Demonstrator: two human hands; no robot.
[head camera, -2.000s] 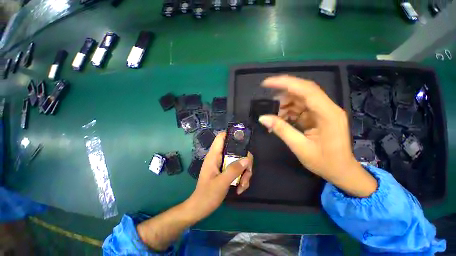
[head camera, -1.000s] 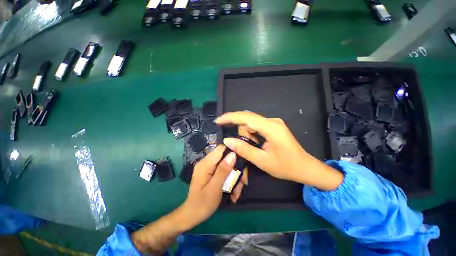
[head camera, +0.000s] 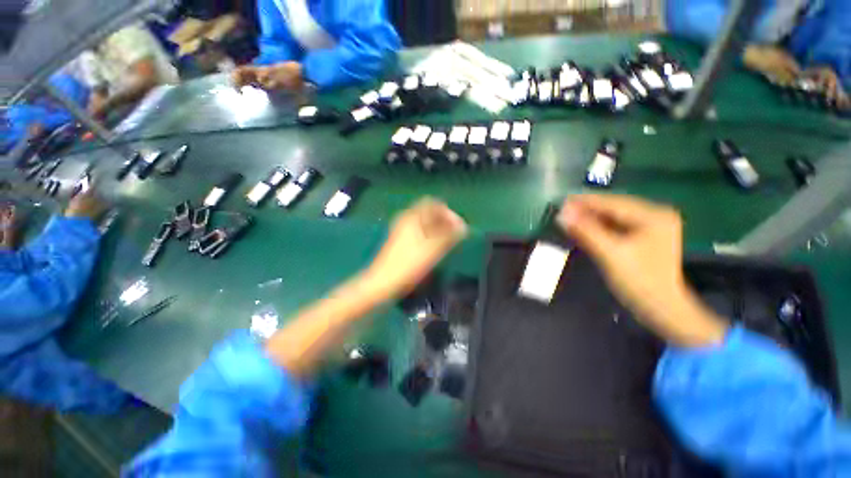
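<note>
My right hand (head camera: 625, 247) holds a phone body (head camera: 545, 269) by its dark end, above the far edge of the black parts tray (head camera: 551, 373). The phone's white rectangle points down toward me. My left hand (head camera: 415, 247) is raised left of the phone, apart from it, blurred, fingers curled together; whether a small thing is in it cannot be told. Dark square parts (head camera: 437, 333) lie loose left of the tray. The tray's narrow compartment is partly hidden by my right arm.
A tight row of phones (head camera: 457, 140) stands beyond my hands. Single phones (head camera: 343, 198) lie to the left and right. Narrow dark housings (head camera: 191, 227) lie at left. A grey post (head camera: 793, 205) rises at right. Other people in blue sleeves (head camera: 327, 42) sit across and at left.
The view has tilted up. My hands have come apart; the phone, earlier held in my left hand, is now in my right, farther forward. The square part earlier in my right hand no longer shows.
</note>
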